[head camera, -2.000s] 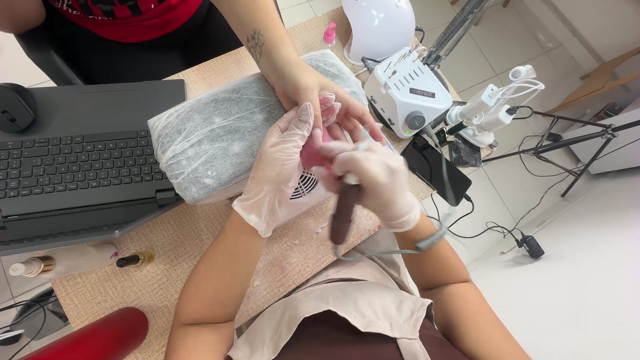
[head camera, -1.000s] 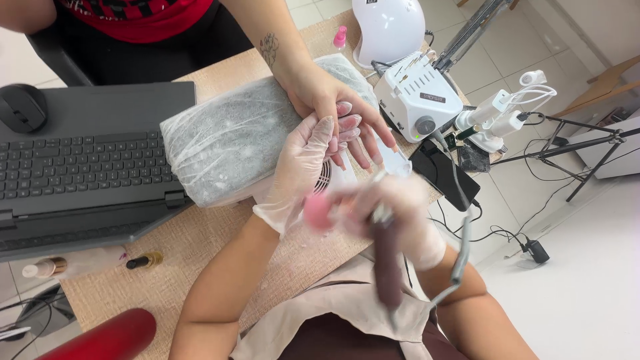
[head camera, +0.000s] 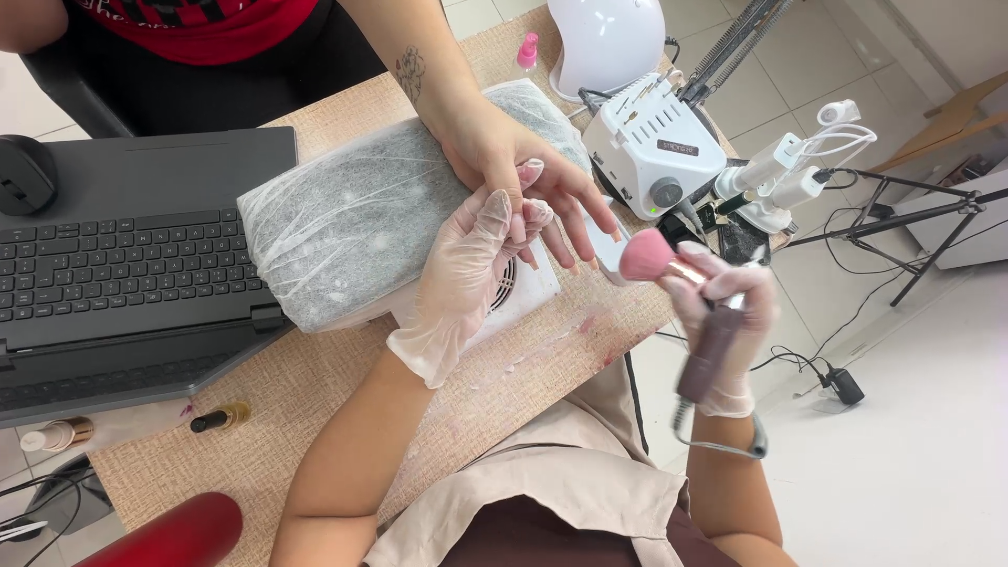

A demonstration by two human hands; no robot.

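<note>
My left hand point(head camera: 472, 268), in a thin translucent glove, grips the thumb side of another person's hand point(head camera: 496, 146), whose fingers are spread. That person's forearm lies over a cushion in a white sheer cover point(head camera: 362, 220). To the right, my gloved right hand point(head camera: 720, 315) holds a pink powder brush point(head camera: 647, 254) along with a dark nail drill handpiece point(head camera: 709, 354), its cord trailing at the wrist. The brush head is apart from the other person's fingertips. Beneath the hands, a white dust collector with a round black grille point(head camera: 524, 303) is partly hidden.
A white nail drill control box point(head camera: 657, 150) stands at the upper right beside a white lamp point(head camera: 610, 39) and a pink-topped bottle point(head camera: 528, 51). An open laptop point(head camera: 118, 260) and mouse point(head camera: 24, 175) are left. Small bottles point(head camera: 220, 417) and a red cylindrical object point(head camera: 173, 531) lie lower left.
My right hand has moved right, away from the other person's fingers, with brush and handpiece in it. My left hand still holds the other person's hand.
</note>
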